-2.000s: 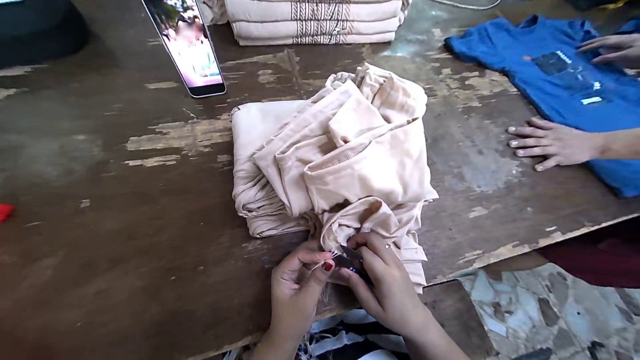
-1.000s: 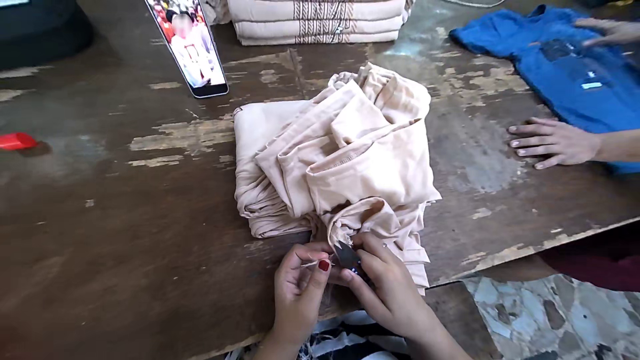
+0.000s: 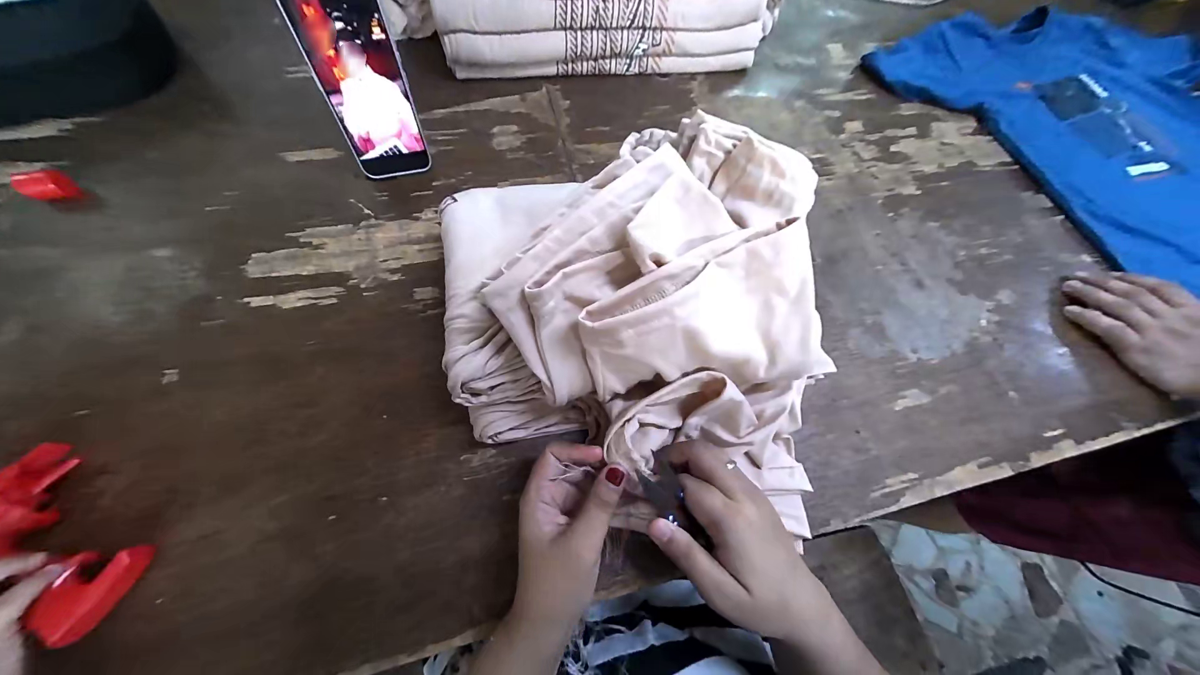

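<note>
A pile of pale pink-beige garments [image 3: 694, 319] lies folded and rumpled in the middle, its lower edge hanging at the table's near edge. My left hand [image 3: 567, 520] pinches loose threads [image 3: 572, 469] between thumb and fingers beside the cloth's hem. Small dark thread snips [image 3: 667, 495] are in my right hand [image 3: 736, 530], their tips against the rumpled hem just right of my left thumb. Whether the blades are closed is unclear. Loose threads also hang below my hands.
A lit phone [image 3: 394, 164] stands behind the pile, near stacked beige garments [image 3: 600, 42]. At right are a blue T-shirt [image 3: 1059, 122] and a person's hand [image 3: 1139, 323]. Another person's hand [image 3: 19, 595] is by red objects [image 3: 89, 600] at left. The worn wooden table [image 3: 234, 403] ends just before me.
A person's hand and more red objects have appeared at the lower left. The other person's upper hand has left the blue T-shirt. My hands stay at the hem.
</note>
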